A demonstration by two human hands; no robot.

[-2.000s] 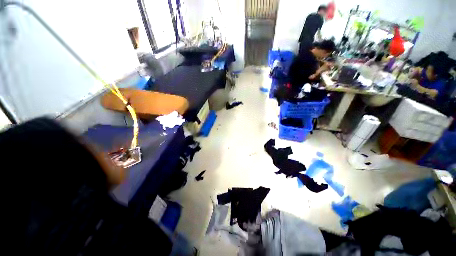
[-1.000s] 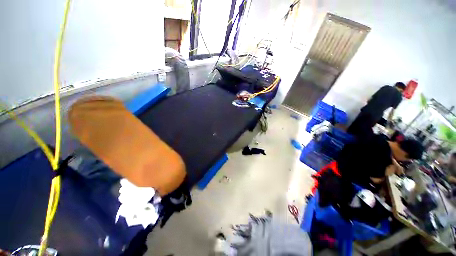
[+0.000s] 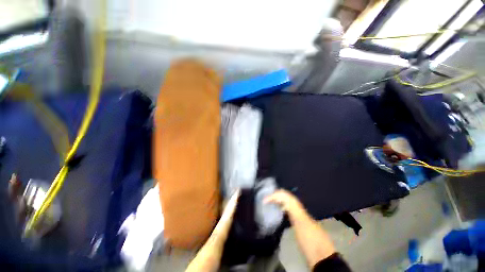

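Observation:
Long light grey cut panels (image 3: 242, 143) lie along the right side of the brown sleeve board (image 3: 187, 154). Black cloth (image 3: 242, 234) lies at their near end and hangs at the table edge. My left hand (image 3: 230, 207) is at the left side of the black cloth. My right hand (image 3: 284, 201) touches a bunched grey piece (image 3: 267, 212) at the near end of the panels. Blur hides the fingers of both hands, so I cannot tell how firmly either holds cloth.
A dark navy table (image 3: 324, 143) spreads to the right, with a steam iron (image 3: 391, 155) and yellow hoses. A blue block (image 3: 258, 86) lies at the back edge. White cloth (image 3: 143, 228) hangs left of the board. A yellow hose (image 3: 95, 101) crosses the left.
The view has swung left and down from the room and walkway to the table. Both my hands now show at the grey and black cloth; the other workers are out of view.

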